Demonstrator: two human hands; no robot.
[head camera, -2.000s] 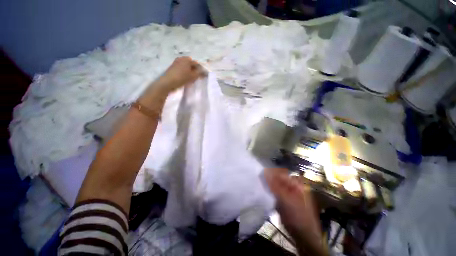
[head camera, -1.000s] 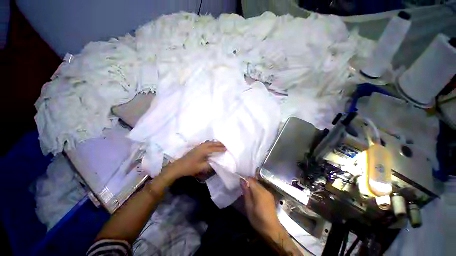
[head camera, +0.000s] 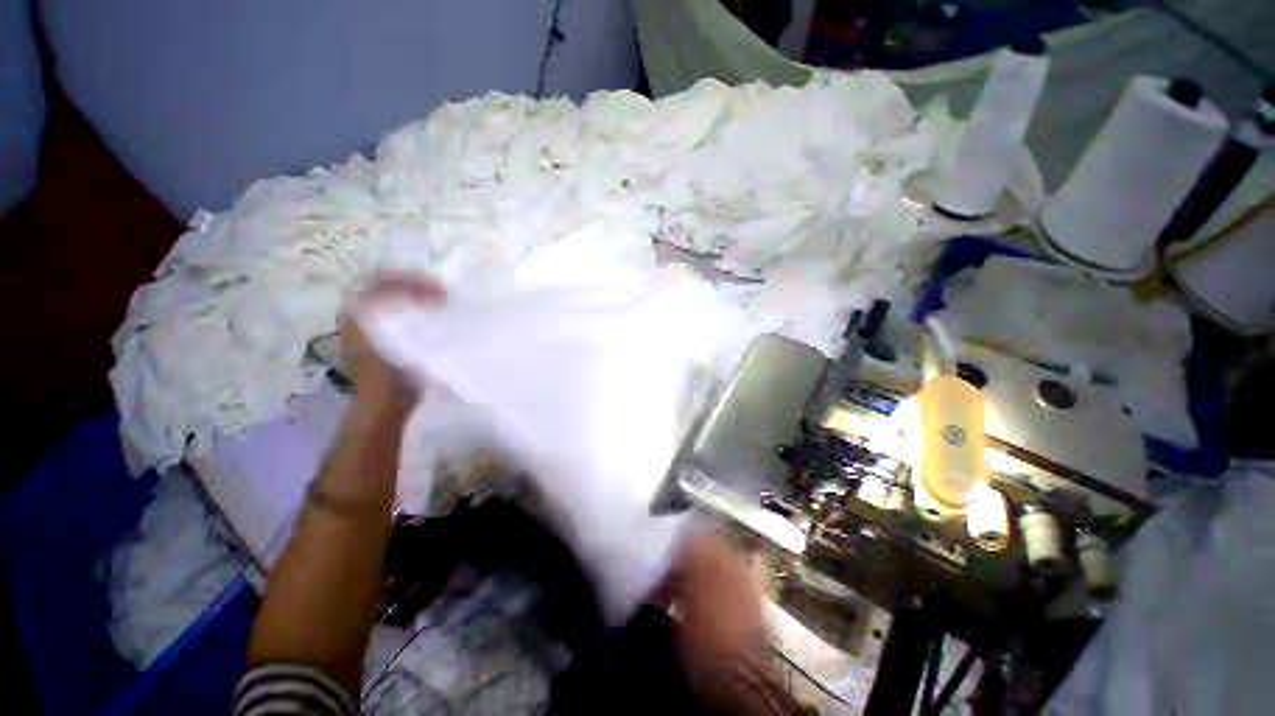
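A white cloth panel (head camera: 559, 406) is stretched between my two hands in front of the overlock machine (head camera: 895, 462). My left hand (head camera: 389, 329) grips its upper left end, over the white heap, and is blurred. My right hand (head camera: 716, 602) holds its lower end near the machine's front left edge, also blurred. The cloth overlaps the left edge of the shiny metal cloth plate (head camera: 762, 413). The needle area (head camera: 825, 483) shows no cloth in it.
A large ruffled white heap (head camera: 517, 168) spans the back and left. A lilac-white board (head camera: 266, 469) lies under it. A blue crate (head camera: 210, 629) with white cloth is at lower left. Thread cones (head camera: 1135, 175) and a blue tray (head camera: 958, 259) are behind the machine. White cloth (head camera: 469, 650) lies below my hands.
My left hand has moved up and left from close to my right hand, drawing the cloth out taut. My right hand has stayed near the machine's front left, slightly lower. The view has shifted a little.
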